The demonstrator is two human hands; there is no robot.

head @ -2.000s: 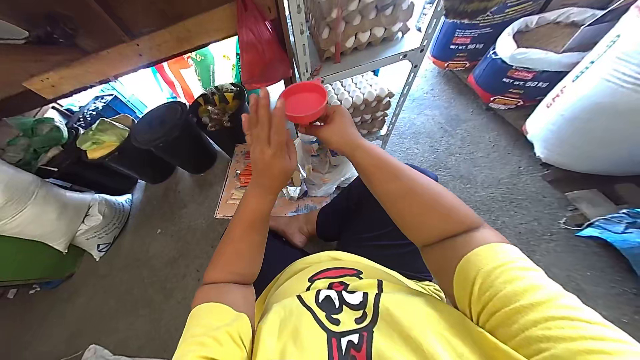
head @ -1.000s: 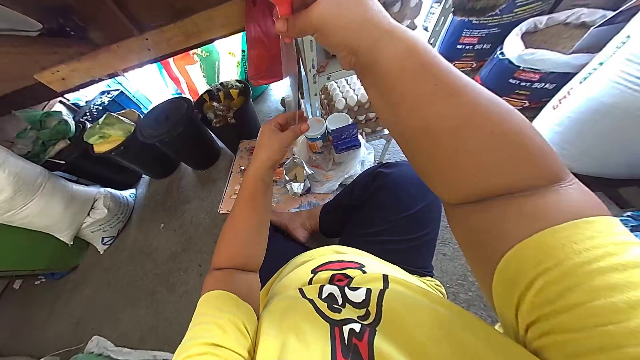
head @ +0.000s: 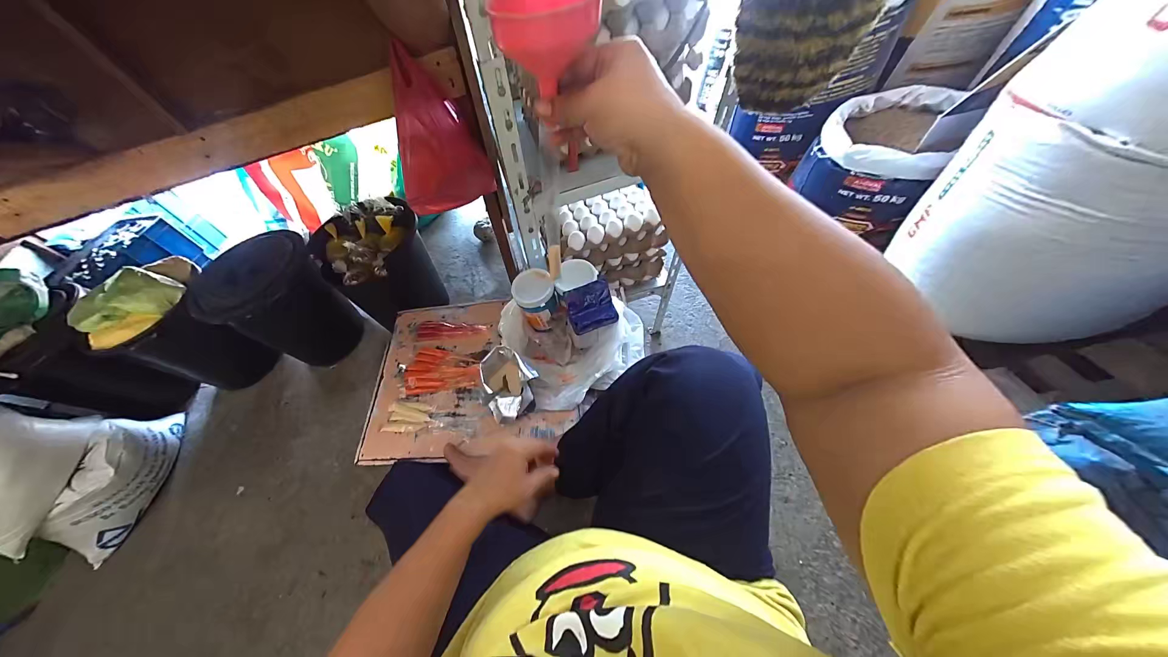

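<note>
My right hand [head: 616,105] is raised at the top centre, closed around the stem of a red plastic funnel [head: 547,36]. A narrow clear plastic sleeve hangs below the funnel, with a tan piece at its lower end. My left hand [head: 511,479] is low, beside my foot and knee, its fingers partly curled; whether it holds anything is unclear. In front of it lies a pinkish board [head: 379,438] with orange-filled sleeves [head: 438,372], red ones [head: 452,330] and pale ones [head: 408,417]. An opened foil pouch [head: 505,379] stands at the board's right, near white-lidded tubs [head: 534,290] and a blue packet [head: 590,306].
Egg trays [head: 611,228] fill a metal shelf ahead. A red plastic bag [head: 438,137] hangs from the wooden frame. Black bins [head: 283,301] and white sacks [head: 109,484] are on the left; large feed sacks [head: 1058,201] stand on the right.
The left hand has dropped from beside the hanging sleeve to near my foot. The right hand has risen with the funnel since the oldest frame, where both hands were together near it.
</note>
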